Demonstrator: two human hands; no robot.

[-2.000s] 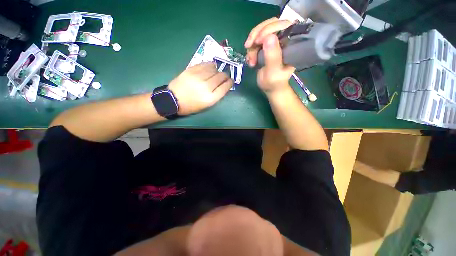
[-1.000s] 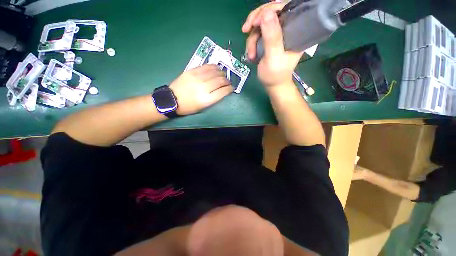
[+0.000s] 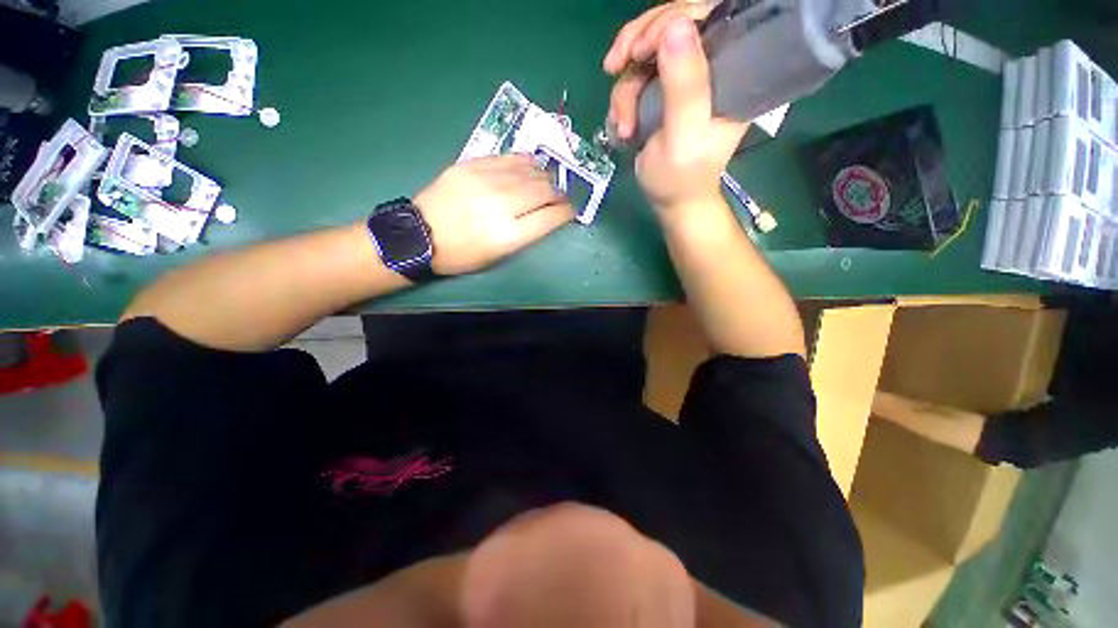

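My left hand (image 3: 490, 211), with a black smartwatch (image 3: 400, 237) on the wrist, holds a white plastic frame (image 3: 592, 196) down on the green bench. Green circuit board strips (image 3: 500, 119) show on it, and my fingers cover part of it. My right hand (image 3: 678, 108) is closed around a thick grey electric screwdriver (image 3: 770, 61), held tilted, its front end at the right end of the frame's board. The driver tip and any screw are too small to tell.
A pile of white frames (image 3: 147, 184) with pale discs lies at left. A slim rod (image 3: 750, 204), a black fan (image 3: 877, 184) and stacked white housings (image 3: 1052, 166) are at right. Another person's forearm (image 3: 938, 423) reaches over cardboard boxes (image 3: 852, 368).
The screwdriver in my right hand has moved up from its place two seconds ago, showing more of the frame. My left hand stays on the frame. The other person's arm has shifted.
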